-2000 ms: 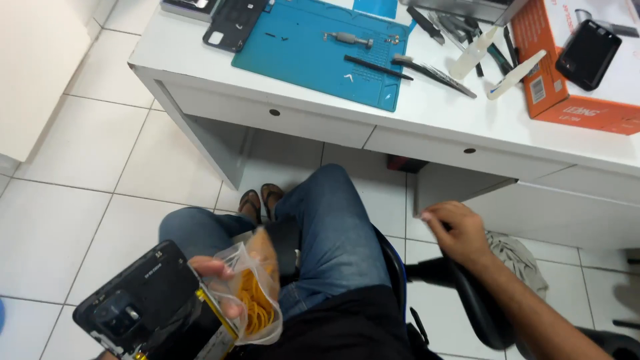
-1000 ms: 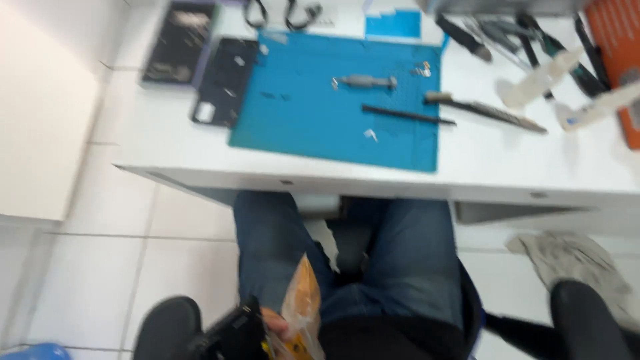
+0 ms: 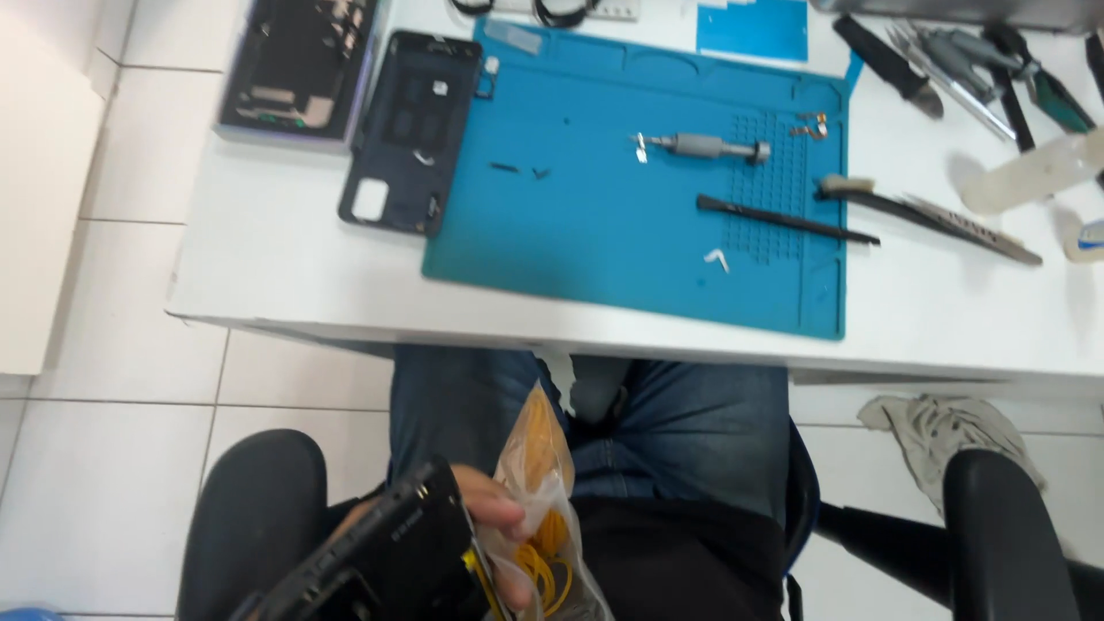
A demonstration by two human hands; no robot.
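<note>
My left hand [image 3: 493,509] is low in the view, closed on a black opened smartphone [image 3: 388,561] and a clear plastic bag [image 3: 539,483] of yellow rubber bands. The phone is tilted and cut off by the bottom edge. My right hand is out of view. On the desk lies a blue silicone work mat [image 3: 586,224] with a grey precision screwdriver [image 3: 703,146], a black spudger [image 3: 789,221] and small metal parts [image 3: 811,127]. A phone back cover [image 3: 410,129] overlaps the mat's left edge.
An opened device in a box [image 3: 297,69] stands at the back left of the white desk [image 3: 276,250]. Brushes [image 3: 936,218], pliers [image 3: 1048,86] and a translucent bottle [image 3: 1026,177] are at the right. Chair armrests [image 3: 250,517] flank my lap; a cloth [image 3: 957,435] lies on the floor.
My right hand, seen beside the chair two seconds ago, has left the view. The view has swung so that I face the desk squarely. The phone and bag remain in my left hand.
</note>
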